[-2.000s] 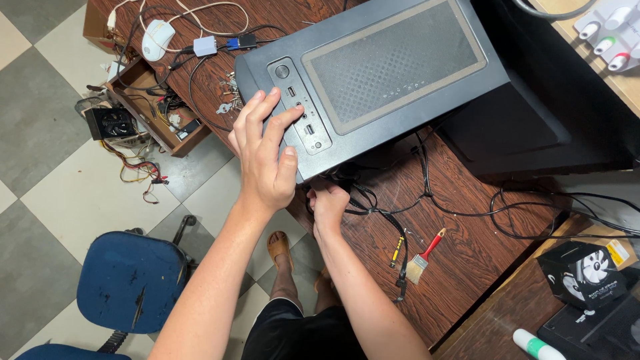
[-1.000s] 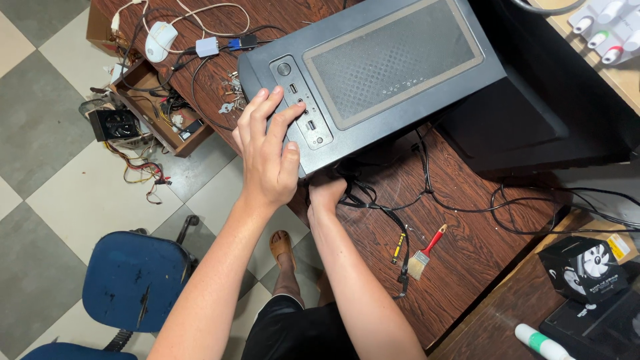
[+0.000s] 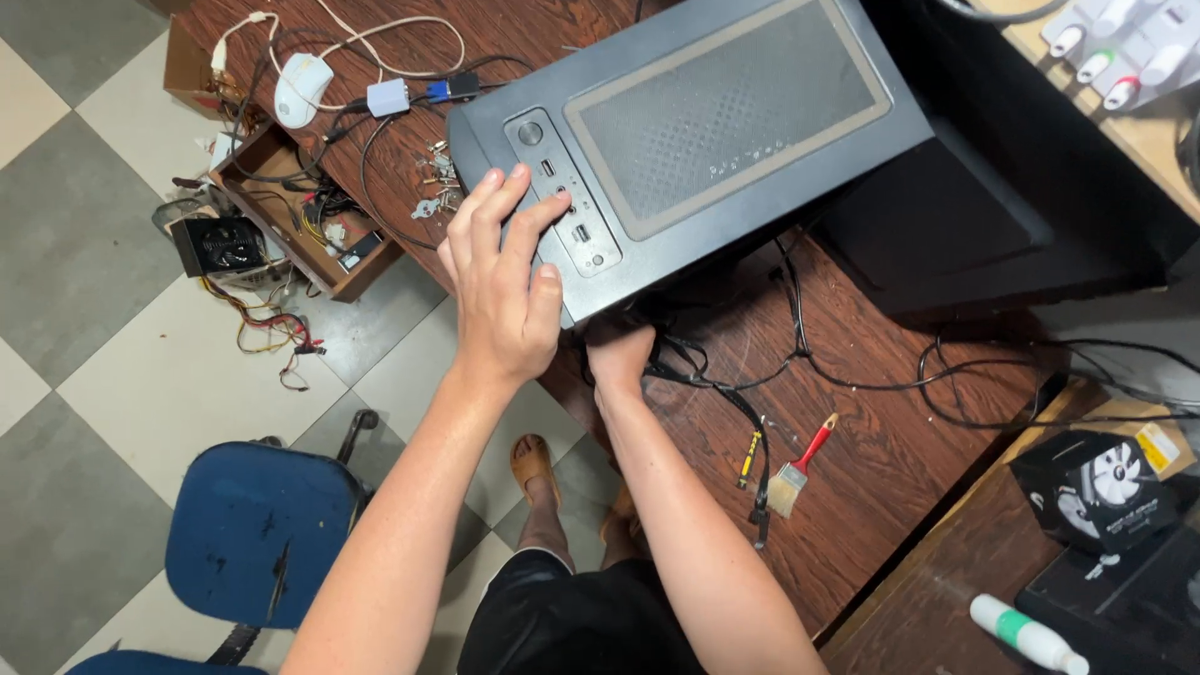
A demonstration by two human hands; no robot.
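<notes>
A dark computer case with a mesh panel lies across the wooden desk. My left hand rests on its top near the port strip, fingers spread, one fingertip beside the small audio jacks. Below the case's near edge is my right hand; its fingers are hidden under or inside the case, so what they touch cannot be seen. Black cables bunch right beside that wrist. A red-handled paintbrush and a yellow-and-black tool lie on the desk to the right.
Loose screws, a white mouse and adapters lie left of the case. An open drawer holds cables, with a power supply next to it. A blue chair stands lower left. At right are a fan box and a dark monitor.
Two seconds ago more of my right hand showed below the case edge; it has since moved farther under. My left hand stays on the case.
</notes>
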